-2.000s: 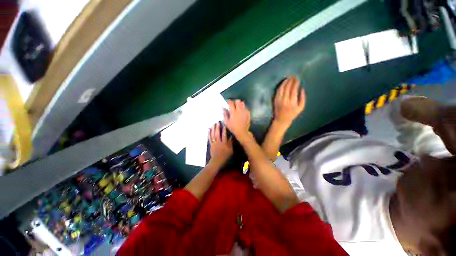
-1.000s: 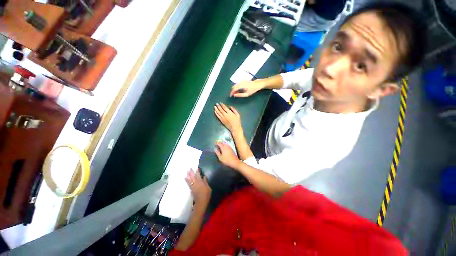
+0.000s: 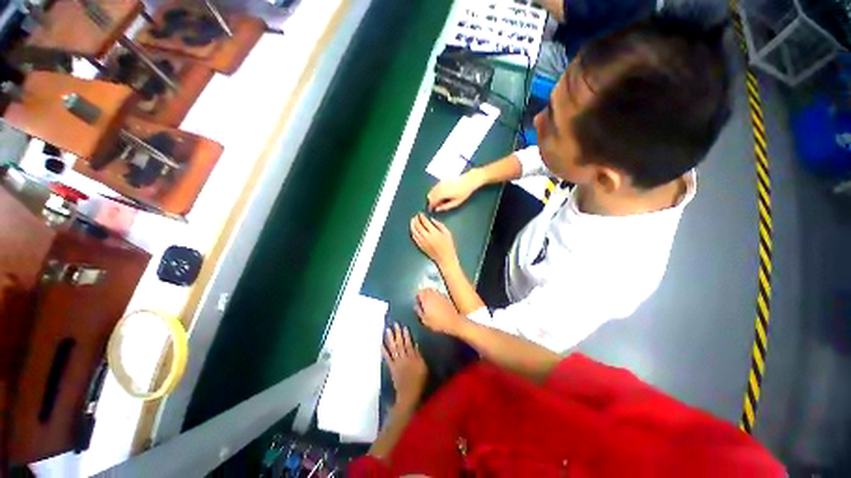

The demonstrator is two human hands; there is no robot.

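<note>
White sheets (image 3: 355,373) lie on the green bench (image 3: 397,271) in front of me, at the lower middle of the head view. My left hand (image 3: 405,362) rests on the bench at the sheets' right edge, fingers spread, with nothing seen in it. My right hand (image 3: 437,311) rests farther along the bench, loosely curled. Its palm is hidden, so I cannot tell whether it holds anything. Both my sleeves are red.
A person in white (image 3: 597,252) sits at my right, both hands on the bench. Beyond lie a white paper (image 3: 464,142) and a parts tray (image 3: 499,26). At left, a shelf holds brown jigs (image 3: 154,163), a black square part (image 3: 180,265) and a tape roll (image 3: 177,359).
The view has swung from the bench toward the seated person and the shelf. That person's head has turned from facing me toward the bench. My hands have moved a little apart since the oldest frame.
</note>
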